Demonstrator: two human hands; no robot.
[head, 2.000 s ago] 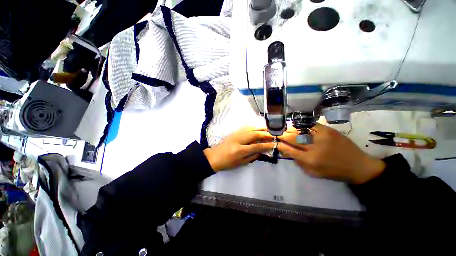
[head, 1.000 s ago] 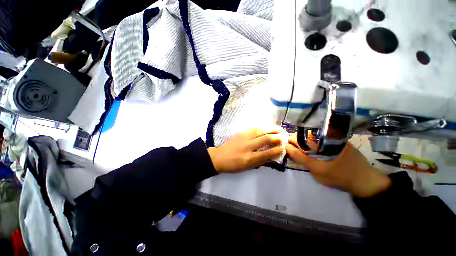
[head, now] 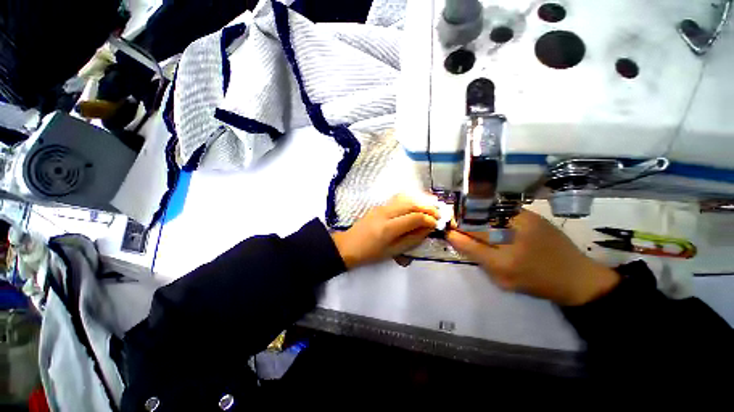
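Observation:
A light grey ribbed garment piece (head: 366,181) with navy trim (head: 344,161) lies on the white table, running from the back left to the needle area of the sewing machine (head: 612,113). My left hand (head: 386,232) pinches the piece's edge just left of the needle area. My right hand (head: 535,256) has its fingers at the same edge, partly behind the machine's metal parts, and presses on the cloth. The presser foot and needle are mostly hidden by my fingers and glare.
Thread snips (head: 645,242) with yellow-red handles lie right of my right hand. A grey box with a round vent (head: 60,167) stands at the left. Another grey piece with dark trim (head: 74,322) hangs at the lower left. The table's dark front edge (head: 451,346) runs below my hands.
The view shifted right, then partly back. My left fingers have closed in a higher pinch at the edge, and the cloth edge near the needle now lies differently.

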